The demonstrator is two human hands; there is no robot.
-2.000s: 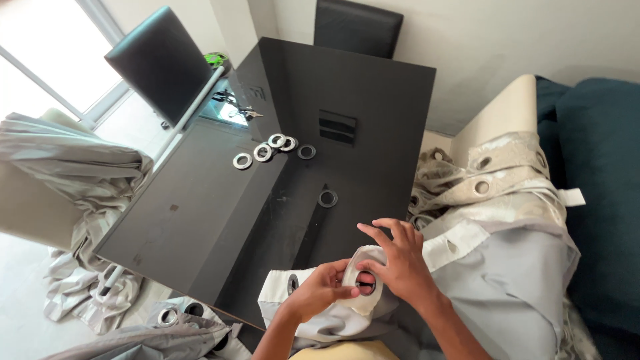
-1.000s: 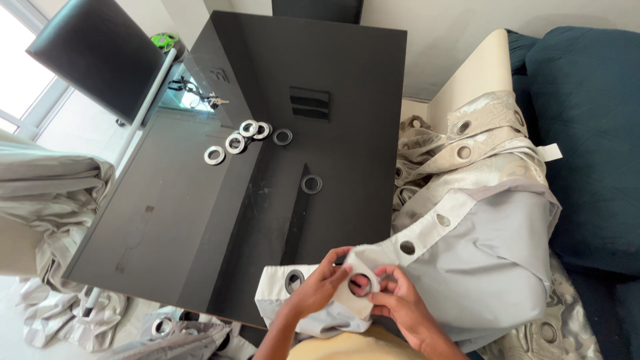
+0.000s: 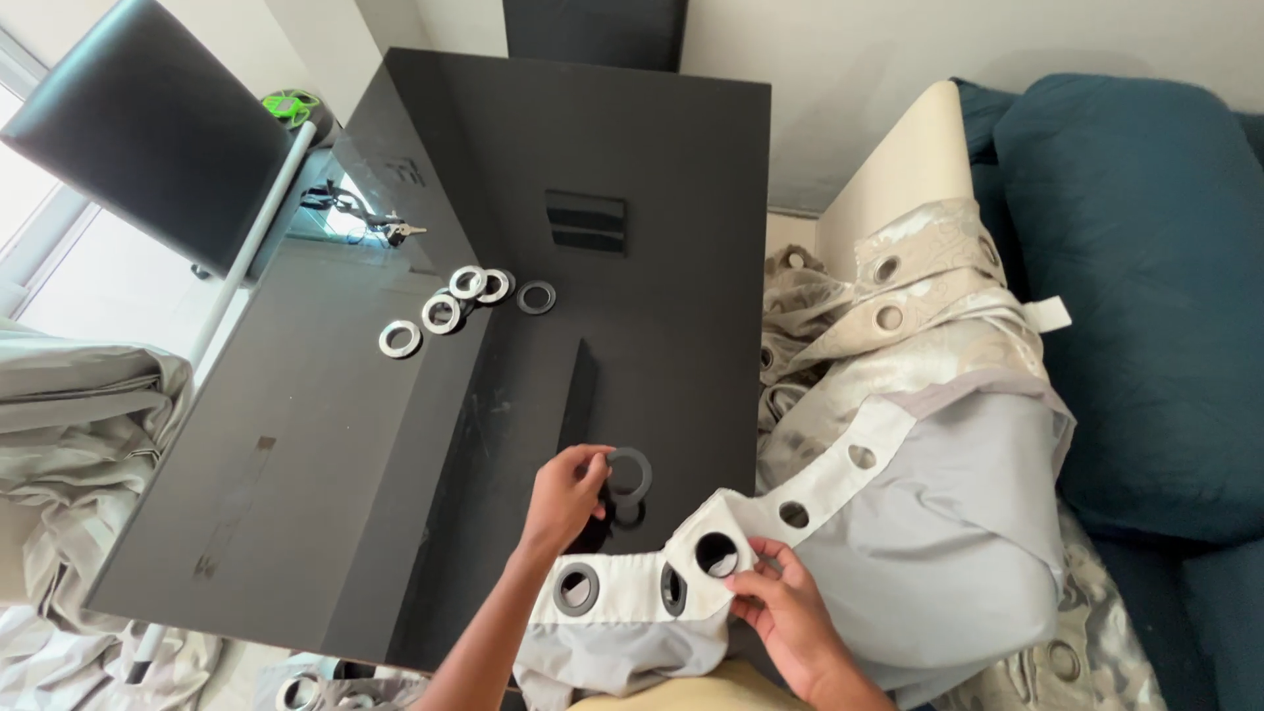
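Note:
Between the fingertips of my left hand [image 3: 570, 501] is a dark grey curtain eyelet ring [image 3: 629, 478], raised just above the black table. My right hand [image 3: 790, 614] pinches the white header band of a grey curtain [image 3: 726, 512] beside one of its round holes, with a ring showing at that hole. Nearer my left forearm, dark rings [image 3: 577, 590] sit in other holes of the band. Further right along the band are holes without a visible ring [image 3: 794, 514]. Several silver rings [image 3: 399, 339] and one dark ring [image 3: 536, 297] lie farther back on the table.
The glossy black table [image 3: 681, 257] spans the middle, with keys [image 3: 403, 231] near its left edge. A black chair [image 3: 148, 128] stands at the left. Patterned curtains [image 3: 889, 318] drape over a cream chair at the right, beside a dark teal cushion [image 3: 1136, 306]. More grey fabric hangs at the left [image 3: 79, 464].
My left hand has let go of the curtain band and moved forward over the table, where it has taken hold of the dark ring that lay there. My right hand still holds the band.

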